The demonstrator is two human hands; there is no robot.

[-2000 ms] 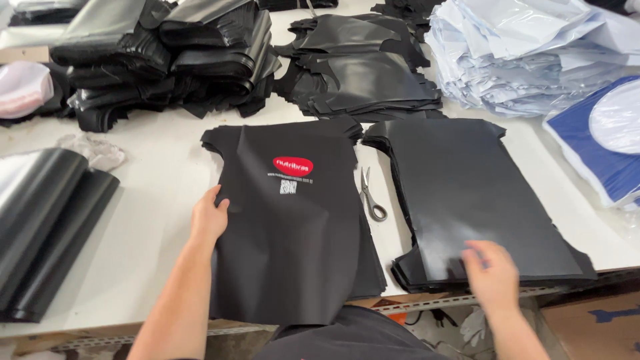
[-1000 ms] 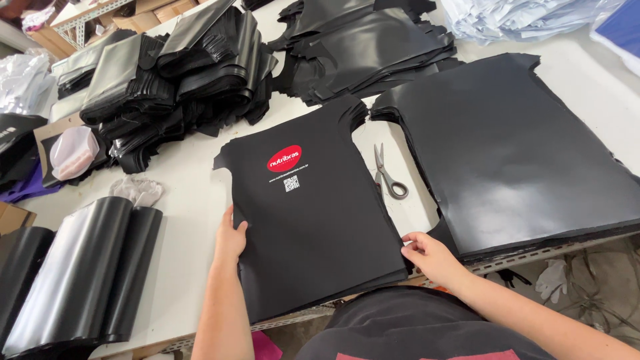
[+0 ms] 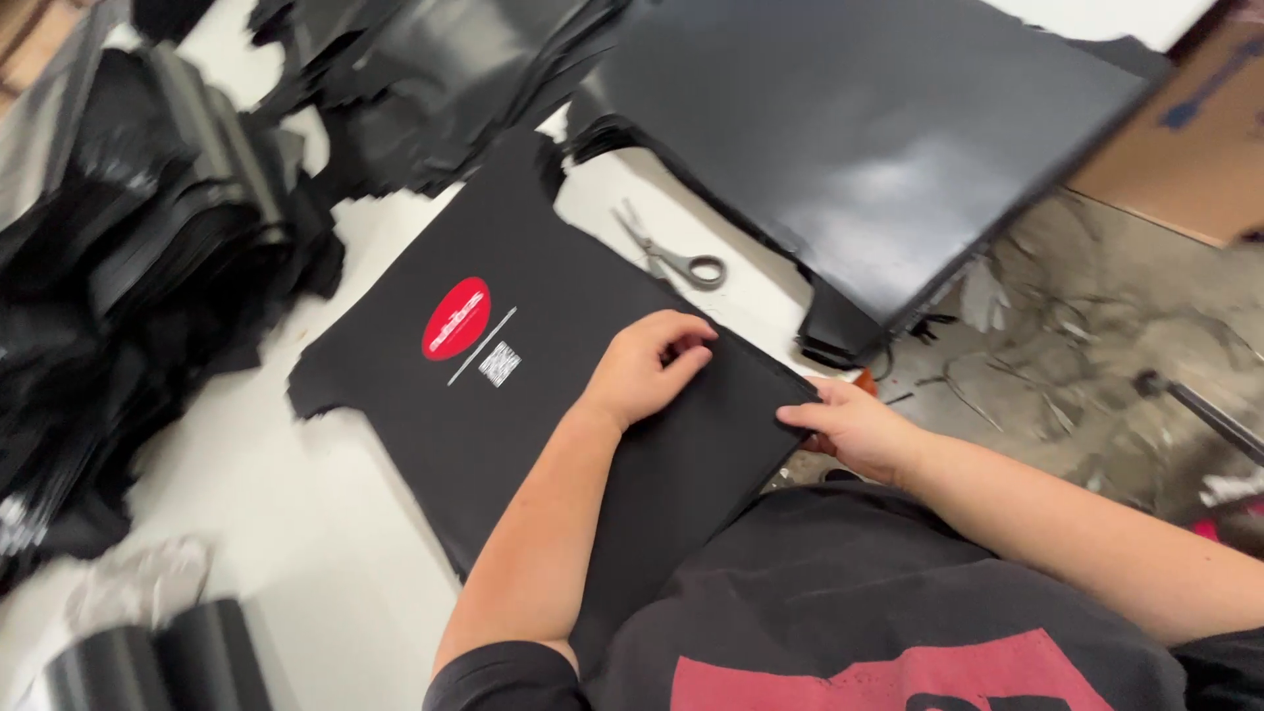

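A stack of black sheets with cut-out corners (image 3: pixel 395 365) lies on the white table against my body, a red oval print and a square code on its top sheet. My left hand (image 3: pixel 654 363) rests on the stack near its right edge, fingers curled; whether they pinch the sheet cannot be told. At the near right corner my right hand (image 3: pixel 847 427) grips the sheets between thumb and fingers. Scissors with dark handles (image 3: pixel 681 259) lie on the table just beyond the stack's right edge. Another stack of glossy black sheets (image 3: pixel 839 128) lies beyond them.
Piles of folded black plastic (image 3: pixel 128 247) fill the far left, with more black sheets (image 3: pixel 415 89) at the back. Dark rolls (image 3: pixel 163 657) and a crumpled clear bag (image 3: pixel 148 583) are at the lower left. Right of the table edge are a cardboard box (image 3: pixel 1175 128) and a littered floor.
My left hand has moved from the left edge of the printed stack across to its right side. My right hand, over the glossy stack two seconds ago, is now at the printed stack's corner. The view has turned.
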